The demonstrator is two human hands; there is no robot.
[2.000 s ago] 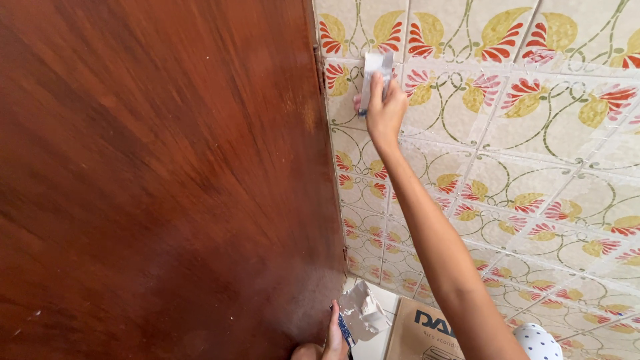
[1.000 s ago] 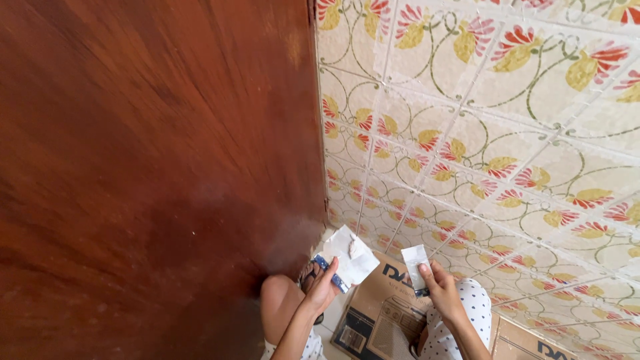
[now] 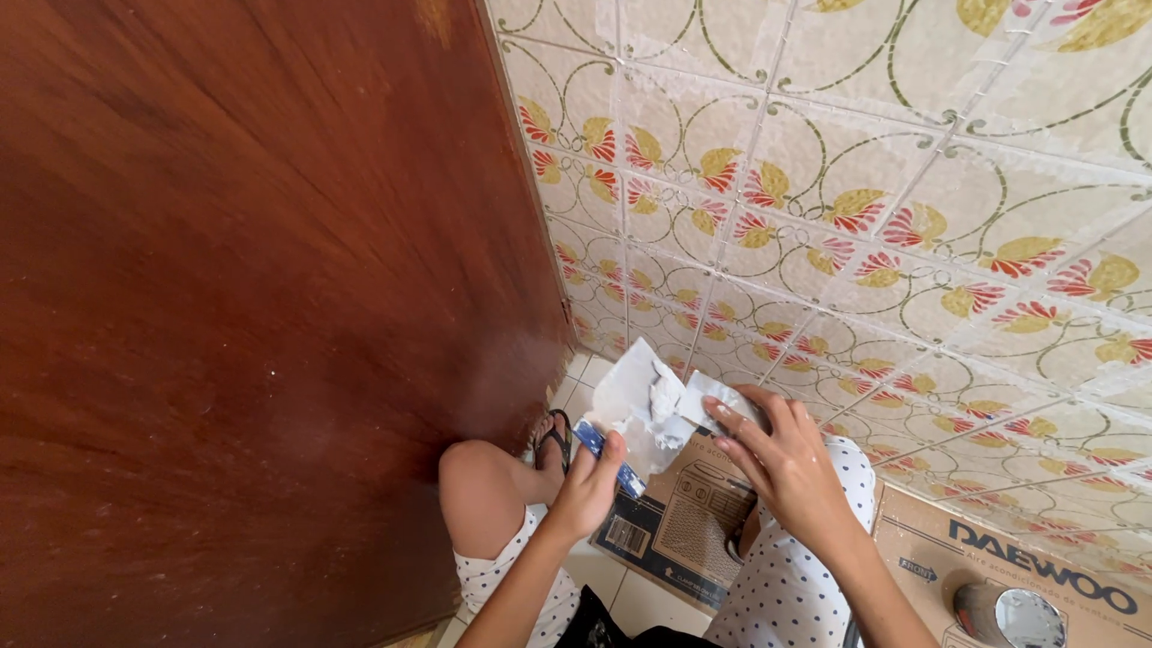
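My left hand (image 3: 589,481) grips the blue handle of a wide putty knife (image 3: 630,391), whose broad blade carries a lump of white paste (image 3: 664,396). In my right hand (image 3: 783,450) is a smaller putty knife (image 3: 706,396), held by thumb and fingers with its blade at the edge of the paste. Specks of white show on the right fingers. Both tools are in front of the patterned tile wall (image 3: 837,153), low over my knees. White smears run along many of the tile joints.
A wooden door (image 3: 270,270) rises at the left beside the wall. Flattened cardboard (image 3: 909,531) covers part of the tiled floor (image 3: 589,562). On it, at the lower right, stands an open can (image 3: 1012,616) with whitish material. My knees and a sandalled foot (image 3: 551,441) are between door and wall.
My right hand has come down from the upper wall with the small knife and now meets the wide knife in my left hand. The view has shifted.
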